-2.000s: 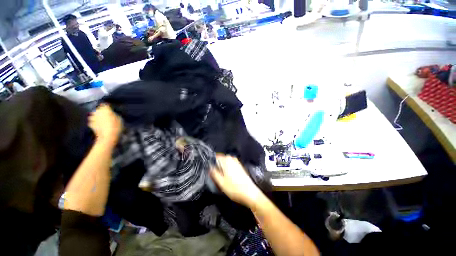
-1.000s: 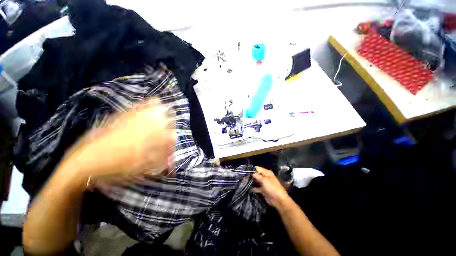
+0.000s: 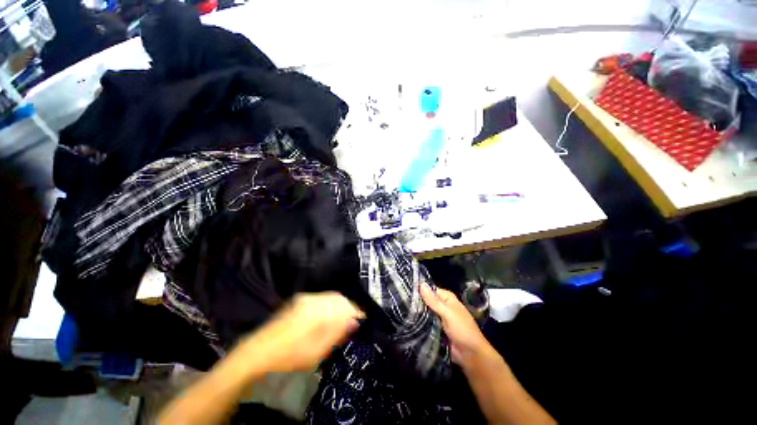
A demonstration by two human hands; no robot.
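A large black garment [image 3: 216, 91] lies heaped over the left of the white machine table and hangs off its front edge. Its black-and-white plaid fabric [image 3: 386, 278] runs down past the small metal parts of the sewing machine [image 3: 392, 214]. My right hand [image 3: 452, 319] holds the plaid cloth just below the table edge, thumb on top. My left hand [image 3: 319, 328] is blurred, its fingers curled at the edge of the black cloth; whether it grips is unclear. A light-blue machine part [image 3: 423, 160] is behind the metal parts.
A blue knob [image 3: 430, 100] and a dark panel [image 3: 495, 120] with a yellow edge are further back. A thin coloured stick [image 3: 501, 197] lies at right. A second table [image 3: 656, 176] holds red patterned cloth [image 3: 656, 116] and a clear plastic bag [image 3: 693, 79].
Black cloth now covers much of the plaid at the centre. My left hand has moved down and right. My right hand stays on the plaid near the table edge.
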